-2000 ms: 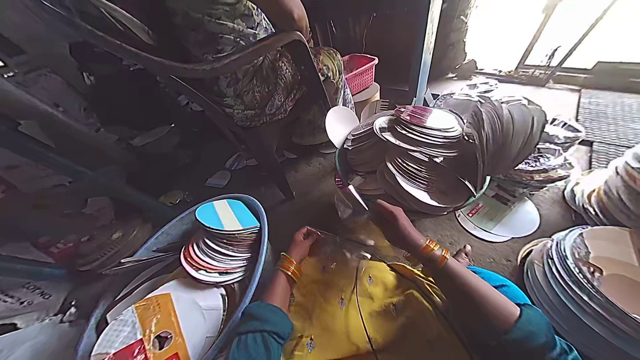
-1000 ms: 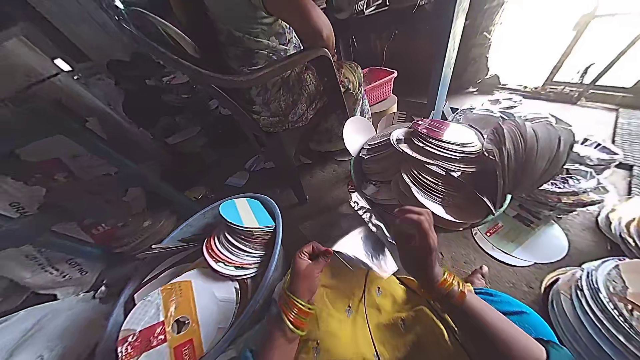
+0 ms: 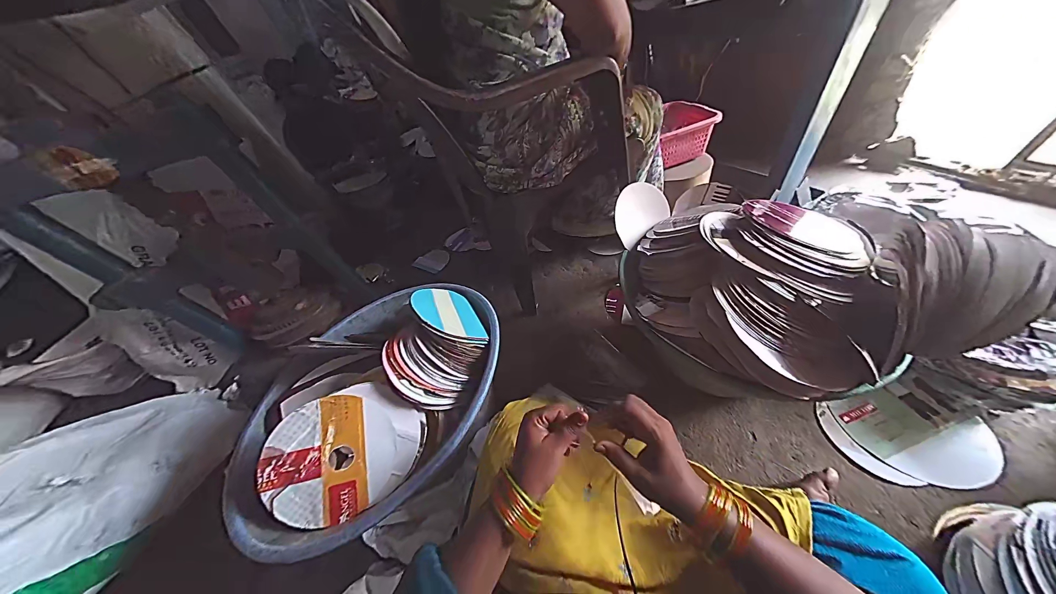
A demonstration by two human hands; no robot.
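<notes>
My left hand [image 3: 551, 441] is over the yellow cloth [image 3: 577, 503] on my lap, with fingertips pinched together; what lies between them is too small and blurred to tell. Just to its right, my right hand [image 3: 652, 454] has its thumb and fingers curled, and its contents cannot be made out. A dark thread or cord [image 3: 620, 528] runs down the yellow cloth below the hands. To the left stands a blue-grey tub [image 3: 239, 503] holding a stack of round card discs [image 3: 429, 363] and larger printed discs [image 3: 379, 429].
At the right, a green-rimmed basin [image 3: 895, 373] is heaped with stacked discs [image 3: 767, 322]. Flat discs [image 3: 949, 450] lie on the floor in front. A person [image 3: 528, 107] sits in a plastic chair [image 3: 511, 91] beyond, near a pink basket [image 3: 689, 132]. White sacks [image 3: 107, 487] lie at left.
The pale, shiny sheet-like piece seen by my hands a second ago no longer shows between them. My right hand has come down and closer to my left hand.
</notes>
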